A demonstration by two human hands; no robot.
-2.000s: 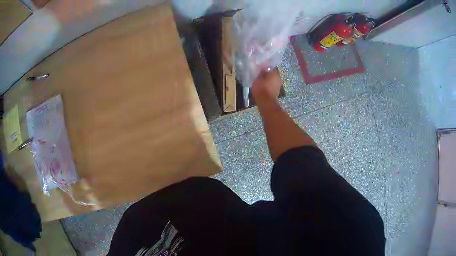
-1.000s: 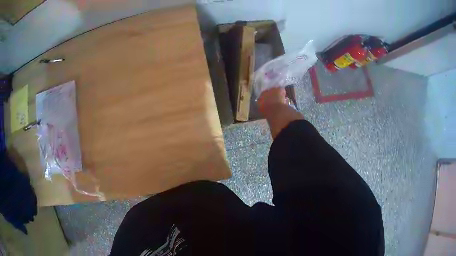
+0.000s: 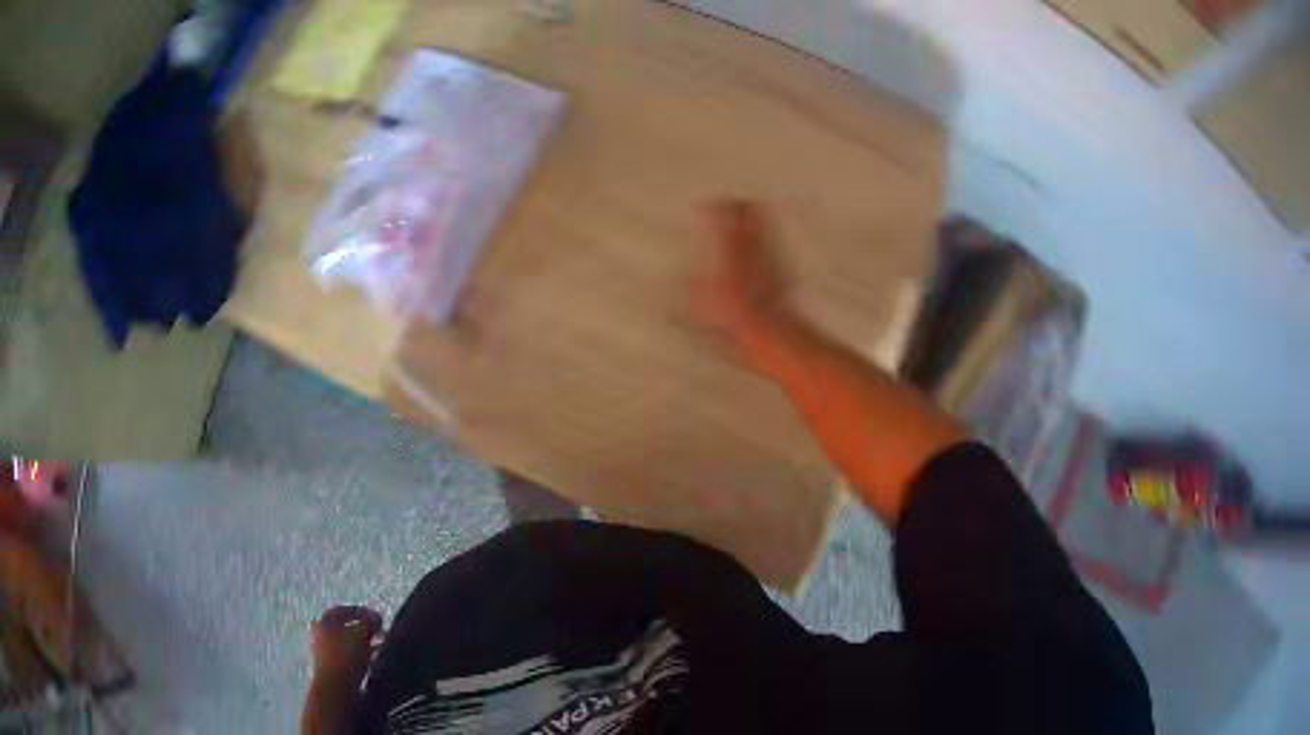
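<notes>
My right hand [image 3: 736,266] is blurred above the wooden desk [image 3: 632,373]; it looks empty, with fingers apart. My left hand [image 3: 345,639] is small at the lower left, beside my body and over the floor; its fingers look curled, and I cannot tell if it holds anything. A pale flat packet in clear plastic with red print [image 3: 446,180] lies on the left part of the desk. Crumpled clear plastic [image 3: 1042,352] shows at the open cardboard box [image 3: 970,323] beyond the desk's right edge.
A yellow note [image 3: 341,48] lies near the packet. Dark blue cloth [image 3: 158,201] hangs at the desk's left end. Fire extinguishers [image 3: 1178,481] stand by the white wall at right. Speckled floor [image 3: 287,503] shows below the desk.
The view has swung left. My right hand has let go of the clear plastic bag at the box and moved over the desk. My left hand has come into view at the lower left.
</notes>
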